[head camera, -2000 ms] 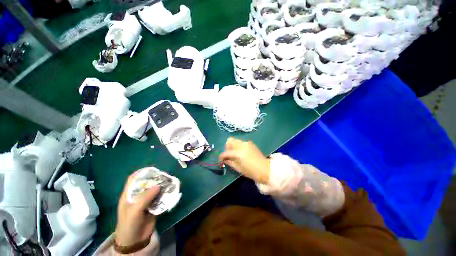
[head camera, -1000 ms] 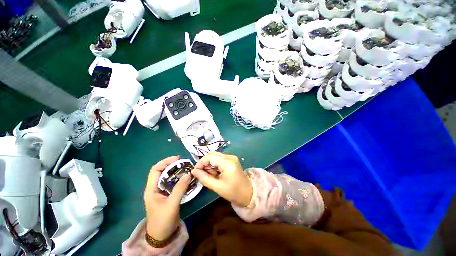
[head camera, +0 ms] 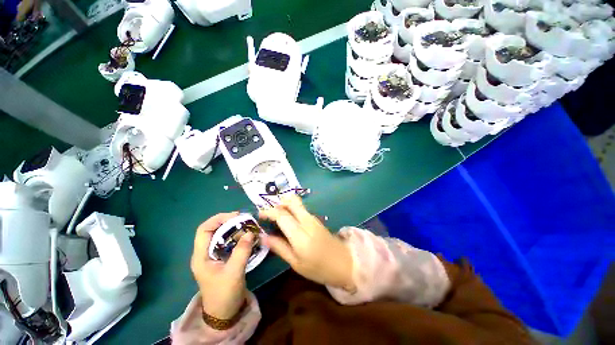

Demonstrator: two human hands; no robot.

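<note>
My left hand (head camera: 220, 266) holds a round white base cover (head camera: 259, 259) with a dark circuit board inside, its thumb over the board. My right hand (head camera: 303, 237) is at the cover's right edge, fingers spread between the cover and the camera head; whether it pinches a wire is unclear. The white camera head (head camera: 259, 158) lies just beyond my hands, with its black lens panel (head camera: 242, 137) facing up. Thin dark and red wires (head camera: 272, 193) come from its round opening, and their near ends are hidden by my right fingers.
Stacked base covers (head camera: 445, 57) stand at the back right. A white stringy bundle (head camera: 347, 135) lies right of the head. Other camera heads (head camera: 276, 71) lie behind and left (head camera: 158, 111). Joined camera units (head camera: 27, 236) are heaped at left. A blue bin (head camera: 519, 209) is at right, a grey post (head camera: 50, 111) at left.
My left hand has brought the base cover closer to the camera head, and my right hand has moved left to it. Since the middle frame, my right fingers have opened and extended.
</note>
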